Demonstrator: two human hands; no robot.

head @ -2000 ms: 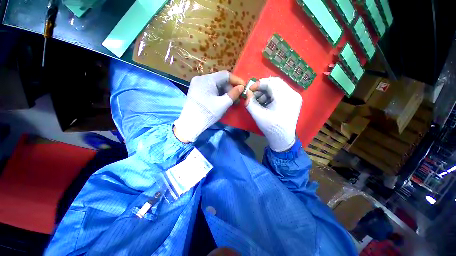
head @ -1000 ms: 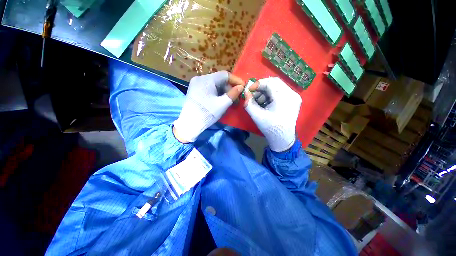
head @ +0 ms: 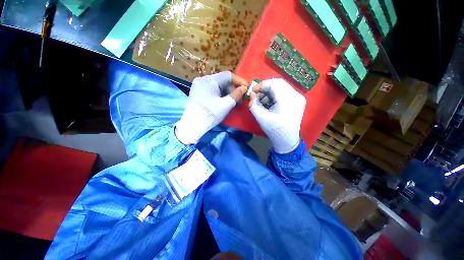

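Observation:
My left hand (head: 209, 105), in a white glove with bare fingertips, pinches the left side of a small green board piece with a pale top (head: 252, 88). My right hand (head: 281, 110), gloved the same way, holds its right side. The fingers hide most of the piece. It is held over the near part of the red mat (head: 244, 122). A bare green circuit board strip (head: 292, 62) with silvery squares lies on the mat just beyond my right hand.
Boards with mint tops (head: 346, 79) lie at the mat's far right. A tan film-covered sheet with amber dots (head: 173, 48) lies left of the mat. Further left are a pale green strip (head: 127, 30) and a tool with an orange handle (head: 48, 23). Cardboard boxes (head: 402, 101) stand at right.
Both hands stay in nearly the same place with the small piece between them. Slightly more of its green edge shows. The boards on the mat have not moved.

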